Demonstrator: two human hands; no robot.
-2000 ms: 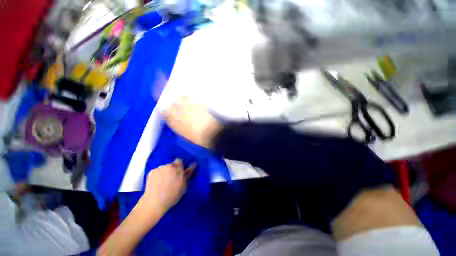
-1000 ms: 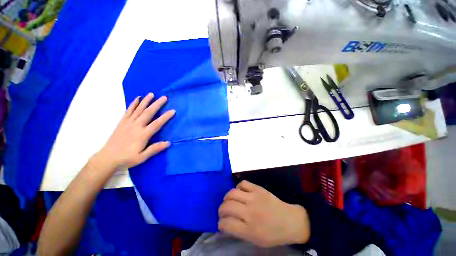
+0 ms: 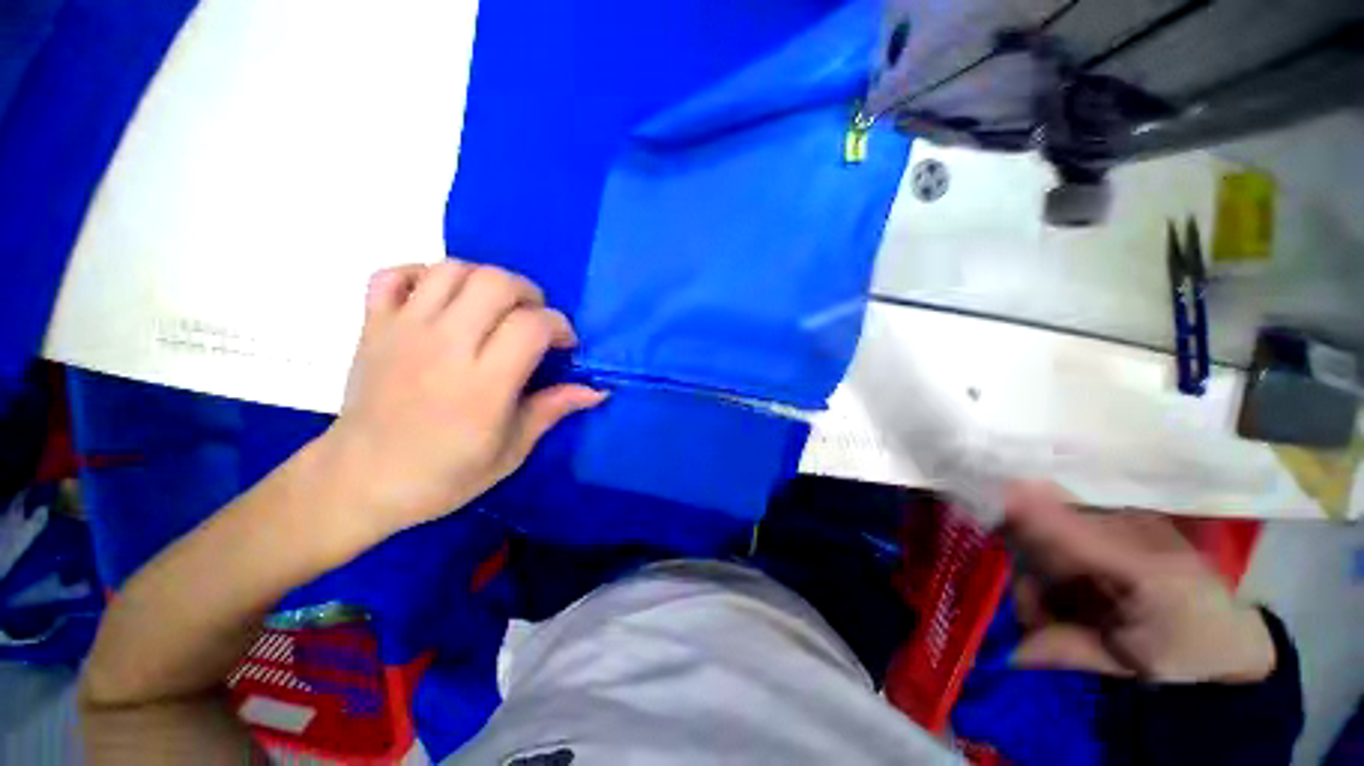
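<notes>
A royal-blue garment panel [image 3: 524, 165] lies on the table and hangs over its front edge. A paler blue piece [image 3: 733, 270] lies on it, above a horizontal seam [image 3: 688, 389]. A small blue patch [image 3: 673, 464] is below the seam. My left hand [image 3: 449, 382] pinches the cloth at the seam's left end. My right hand [image 3: 1144, 584] is motion-blurred at the lower right, around the handles of the fabric shears [image 3: 928, 419]. Their blurred blades point up-left to the panel's right edge near the seam's right end. Whether they touch the cloth is unclear.
The sewing machine head [image 3: 1107, 75] is at the upper right. Thread snips [image 3: 1189, 314], a yellow sticker [image 3: 1243, 214] and a dark box-like object [image 3: 1298, 392] are at right. More blue cloth [image 3: 90, 105] lies at far left. Red baskets [image 3: 950, 599] are below.
The shears have left the table and are in my right hand, which has moved right. My left hand has gone from lying flat to pinching the seam. The view has shifted.
</notes>
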